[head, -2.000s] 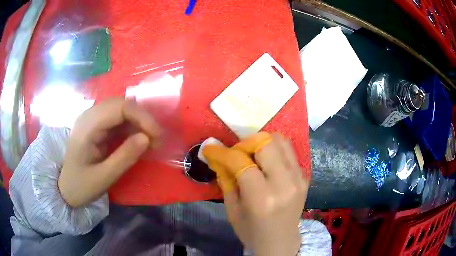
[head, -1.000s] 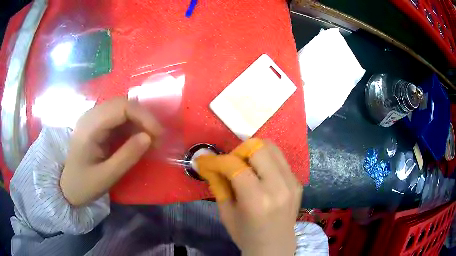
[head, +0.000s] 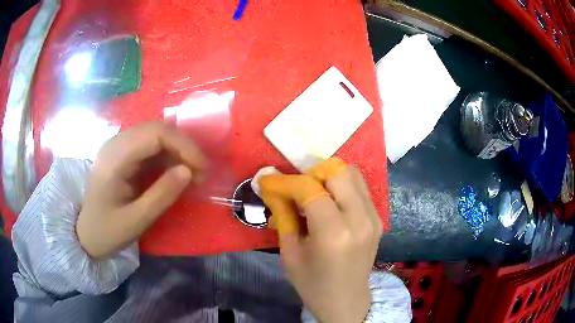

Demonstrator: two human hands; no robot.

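A round dark watch head (head: 251,213) with a thin metal rim lies on the red mat (head: 296,38) near its front edge. My right hand (head: 325,217), in orange finger cots, pinches a small white wad (head: 265,179) at the watch head's upper right edge and hides part of it. My left hand (head: 135,189) is left of the watch head, thumb and fingers curled with a gap between them. Its fingertips are blurred at the glossy clear sheet (head: 205,117), and I see nothing held. A white card (head: 320,120) with a slot lies just above my right hand.
On the dark green bench right of the mat are a white tissue (head: 417,94), a glass bottle (head: 490,123), a blue bin (head: 547,158), a blue heap (head: 473,211) and clear discs (head: 509,208). A red tray (head: 536,296) is at the lower right. A green patch (head: 120,66) is upper left.
My right hand has shifted with the wad from the middle of the watch head to its upper right edge, uncovering more of the face, which now shows a white reflection. My left hand has barely moved.
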